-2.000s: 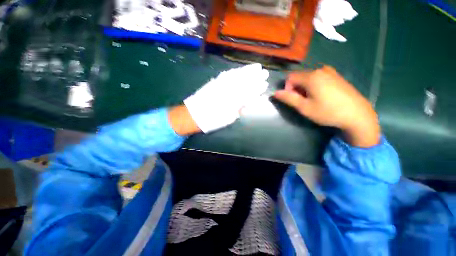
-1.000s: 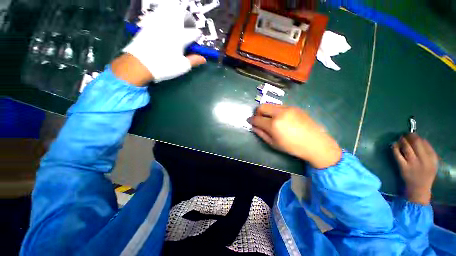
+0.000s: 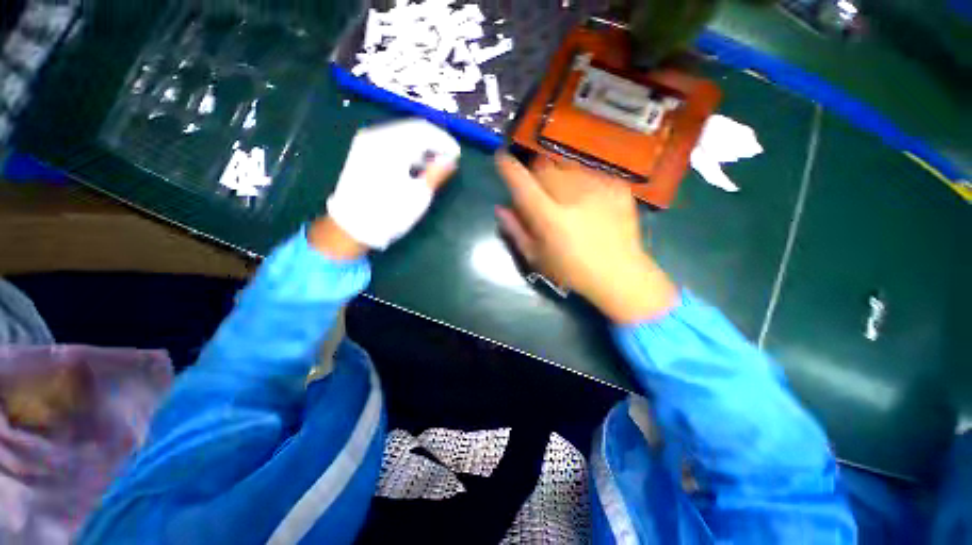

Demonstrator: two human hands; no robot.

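My left hand (image 3: 389, 183), in a white glove, is over the bench below the parts bin. Its fingers are curled, with a small dark spot at the fingertips; whether it holds a part is unclear. My bare right hand (image 3: 581, 229) is just in front of the orange press fixture (image 3: 682, 176), thumb and forefinger apart, with no part visible in it. A silver-grey insert (image 3: 624, 101) sits in the fixture. A white plastic part (image 3: 549, 284) lies on the bench, partly hidden under my right hand.
The parts bin (image 3: 416, 106), heaped with white parts, is left of the fixture. A clear blister tray (image 3: 181, 133) is at far left. A crumpled white piece (image 3: 728, 151) lies right of the fixture. One small part (image 3: 874, 317) lies beyond the pale line. A dark green press part stands behind.
My left hand has come back from the bin to the bench below it. My right hand has moved up towards the fixture. The other person's hand at right has left the view.
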